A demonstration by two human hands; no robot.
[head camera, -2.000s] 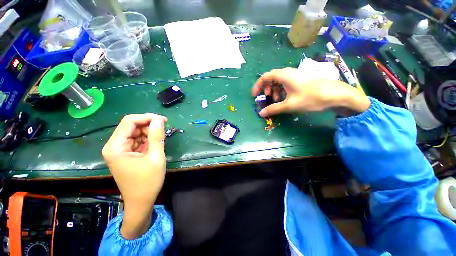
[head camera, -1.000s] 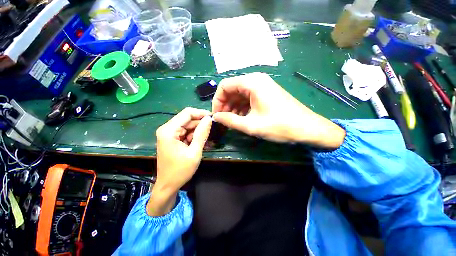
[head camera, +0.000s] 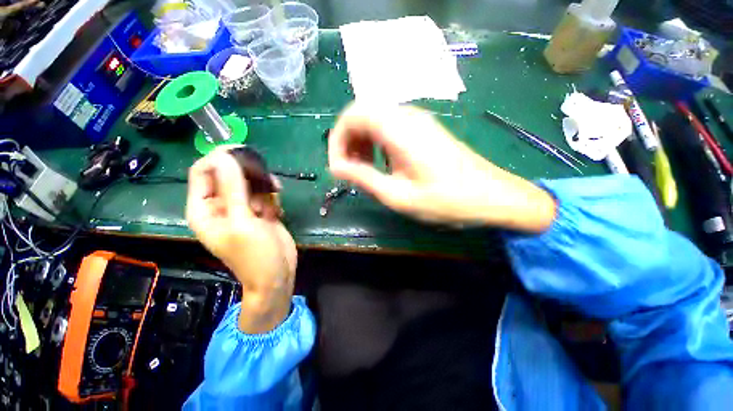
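Note:
My left hand is raised over the front of the bench, left of centre, and holds a small dark device part between thumb and fingers; it is blurred, so its side and details cannot be told. My right hand is to its right, apart from it, fingers curled and blurred; no object shows in it. A black cable's plug lies between the hands. Small dark and pale parts lie on the green mat just below the plug. Tweezers lie to the right of my right hand.
Green solder spool, clear cups and a blue powered unit are at the left. White paper lies at the back. Crumpled tissue and markers are at the right. An orange multimeter is lower left.
My hands were together at the bench's middle; now they are apart. My left hand has moved left and up with a dark part in it. The cable plug and small parts are now uncovered.

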